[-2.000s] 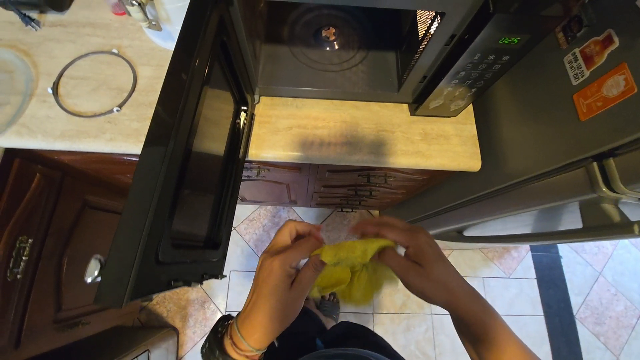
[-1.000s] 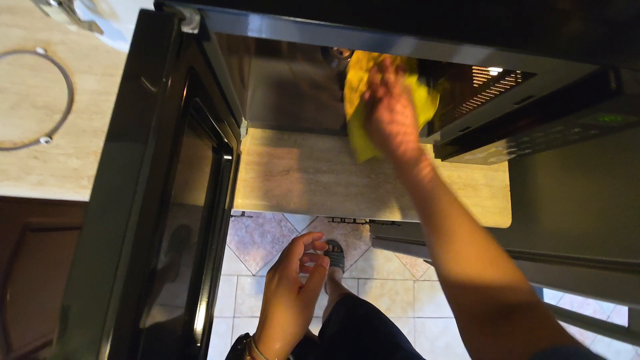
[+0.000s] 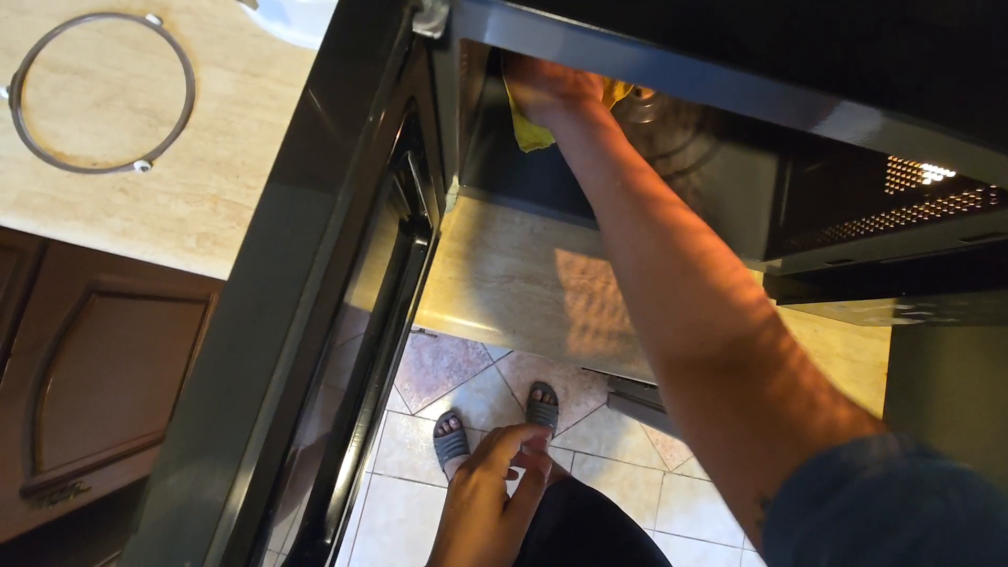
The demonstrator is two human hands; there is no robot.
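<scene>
My right hand (image 3: pixel 555 88) is inside the microwave oven, at the left of its cavity, holding a yellow cloth (image 3: pixel 531 134) against the interior; its fingertips are hidden. The round drive hub (image 3: pixel 642 102) on the cavity floor (image 3: pixel 709 173) shows to the right of the cloth. With fingers loosely curled and nothing in them, my left hand (image 3: pixel 504 480) hangs over the floor in front of the countertop. The microwave door (image 3: pixel 315 299) stands wide to the left of both hands.
A roller ring (image 3: pixel 189 102) lies on the countertop (image 3: pixel 228 157) left of the door, near a partly visible pale item (image 3: pixel 295 20). Brown cabinet doors (image 3: pixel 118 378) are below. The counter edge runs under the microwave. My sandalled feet (image 3: pixel 451 442) stand on the tiled floor.
First both hands held the yellow cloth in front of the microwave. My right hand then took it inside, and has since moved from the cavity's middle to its left. The view has come closer.
</scene>
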